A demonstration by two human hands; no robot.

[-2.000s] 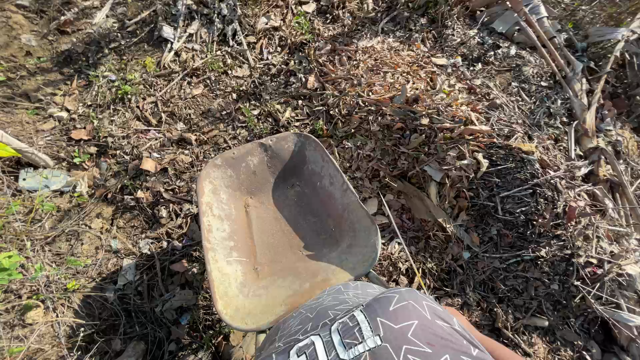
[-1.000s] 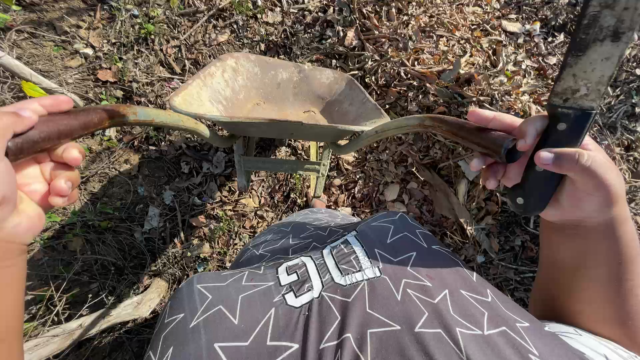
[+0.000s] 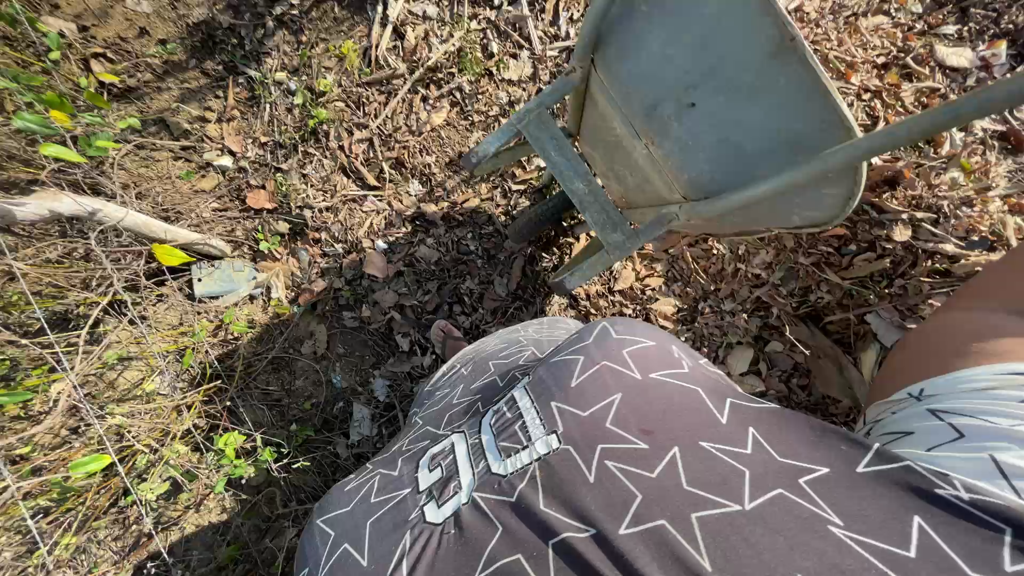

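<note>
A worn metal wheelbarrow (image 3: 720,104) is tipped over to the right at the upper right, with its underside facing me. Its leg frame (image 3: 578,172) points to the left, and part of the dark wheel (image 3: 540,218) shows behind the legs. One tubular handle (image 3: 896,140) runs out past the right edge, where its grip is hidden. Neither of my hands is in view. Only my right arm (image 3: 952,328) shows at the right edge, below that handle.
Dry leaves and twigs (image 3: 416,136) cover the ground. At the left lie a pale branch (image 3: 112,218) and a crushed, light-coloured piece of litter (image 3: 226,280). Low green plants (image 3: 60,120) grow at the upper left. My foot (image 3: 448,338) is near the centre.
One second ago both my hands were at the handles, the right also with a large knife. Now the wheelbarrow is tipped to the right and both hands are out of view.
</note>
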